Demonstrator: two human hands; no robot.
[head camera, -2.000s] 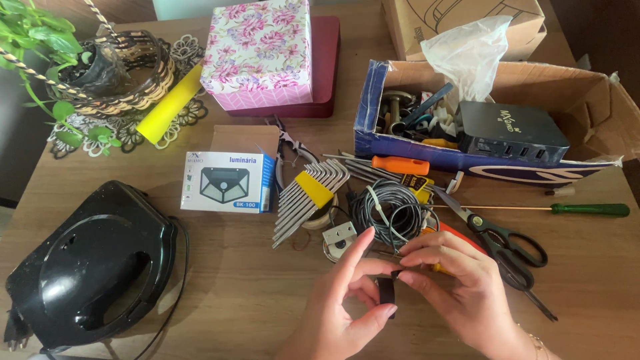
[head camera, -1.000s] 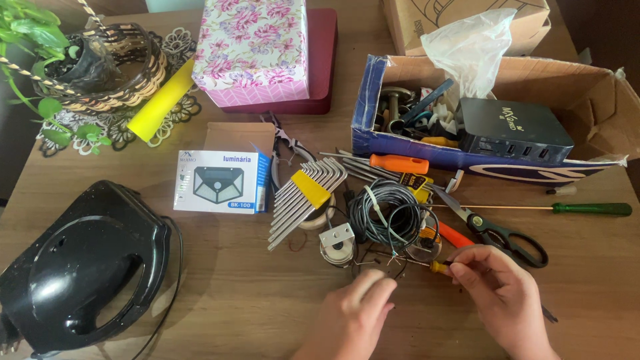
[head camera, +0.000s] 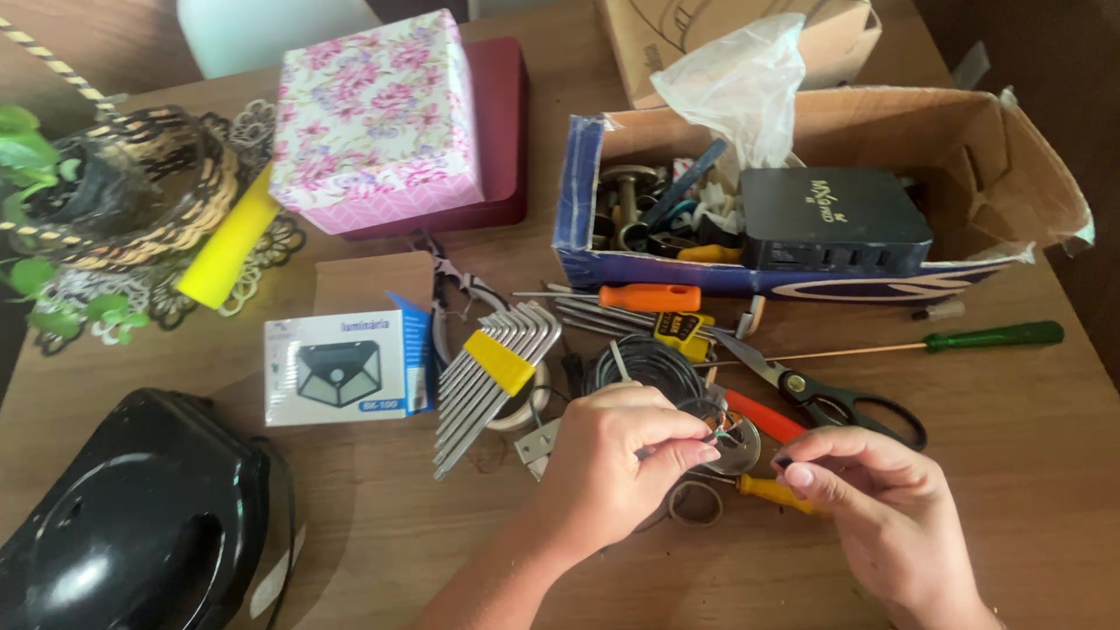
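My left hand (head camera: 626, 464) pinches the end of a black cable, from which thin coloured wires (head camera: 724, 429) stick out. The cable's coil (head camera: 643, 363) lies just behind that hand, bound with a pale tie. Between the thumb and forefinger of my right hand (head camera: 875, 503) is a small dark piece (head camera: 784, 462), too small to name. A yellow-handled screwdriver (head camera: 774, 492) lies on the table between the hands, partly behind the right fingers. Close by are a round metal part (head camera: 739, 446), a ring (head camera: 696, 503) and black-handled scissors (head camera: 818, 398).
Behind the coil are a hex key set (head camera: 499, 367), an orange-handled screwdriver (head camera: 649, 297), pliers (head camera: 464, 280) and an open cardboard box (head camera: 989, 175) of tools. A green-handled screwdriver (head camera: 993, 337) lies right. A lamp box (head camera: 337, 367) and a black appliance (head camera: 149, 516) stand left.
One second ago the right hand was at the yellow-handled screwdriver, which now lies outside its grip. The left hand has moved up to the coil and holds the cable end.
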